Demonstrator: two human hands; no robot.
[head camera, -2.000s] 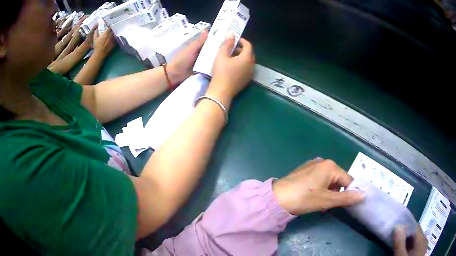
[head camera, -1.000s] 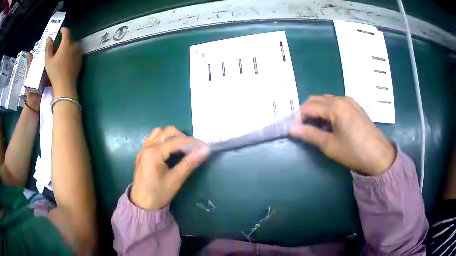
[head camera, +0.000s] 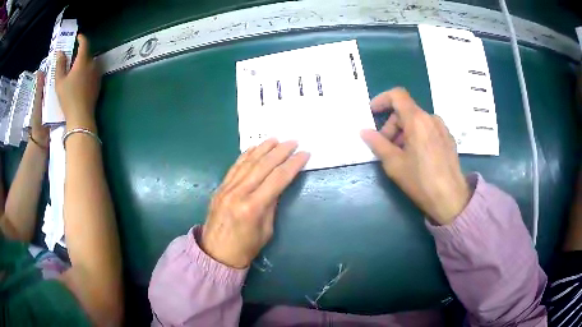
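A white instruction leaflet (head camera: 306, 112) with short black print bars lies flat on the dark green bench in front of me. My left hand (head camera: 255, 198) rests with its fingertips on the leaflet's lower left edge, palm down, not gripping. My right hand (head camera: 418, 153) is at the leaflet's right edge; its thumb tip touches the lower right part, and the index finger is apart from the thumb beside the edge. A narrower leaflet (head camera: 459, 96) with a column of black bars lies to the right, behind my right hand.
A pale metal rail (head camera: 274, 30) runs across beyond the leaflets. A white cable (head camera: 526, 108) crosses at right. At left, a person in a green shirt holds a white carton (head camera: 62, 70), with more cartons (head camera: 20, 108) beside it. Striped clothing (head camera: 568, 294) shows at the right edge.
The view has swung right since the oldest frame. The strip held between both hands a second ago is now down against the leaflet's lower edge, and both hands have loosened and moved up.
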